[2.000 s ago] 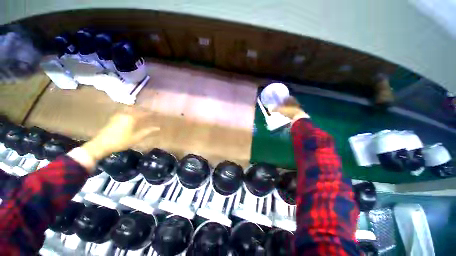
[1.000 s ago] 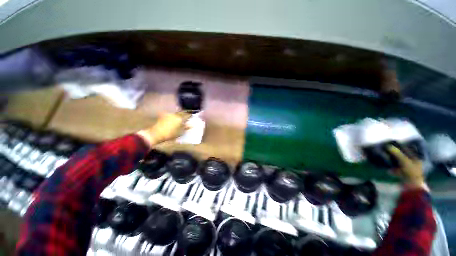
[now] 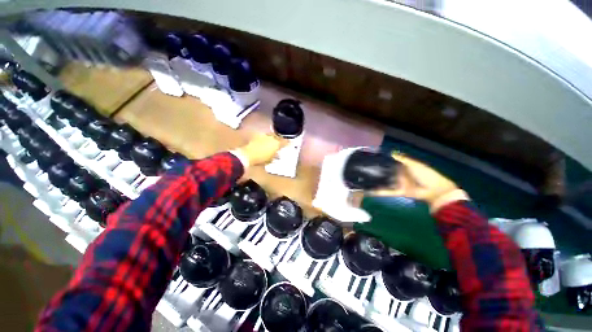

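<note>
My left hand point(image 3: 261, 150) is on a camera unit point(image 3: 288, 119) that stands upright on the cardboard, black ball at the top, white body below. My right hand point(image 3: 422, 178) grips a second camera unit point(image 3: 371, 170) by its black ball; its white body points left. This unit is slightly blurred and is held over the border of cardboard and green bench. Part of the left hand's grip is hard to make out.
Two long rows of camera units point(image 3: 283, 217) run along the near side. A group of units point(image 3: 224, 71) stands behind on the cardboard point(image 3: 188, 126). More units point(image 3: 533, 235) lie at the right on the green bench point(image 3: 397, 227). A pale shelf edge point(image 3: 363, 32) arches above.
The view has turned. My right hand has picked up a unit from the group at the right and brought it left, near the unit at my left hand.
</note>
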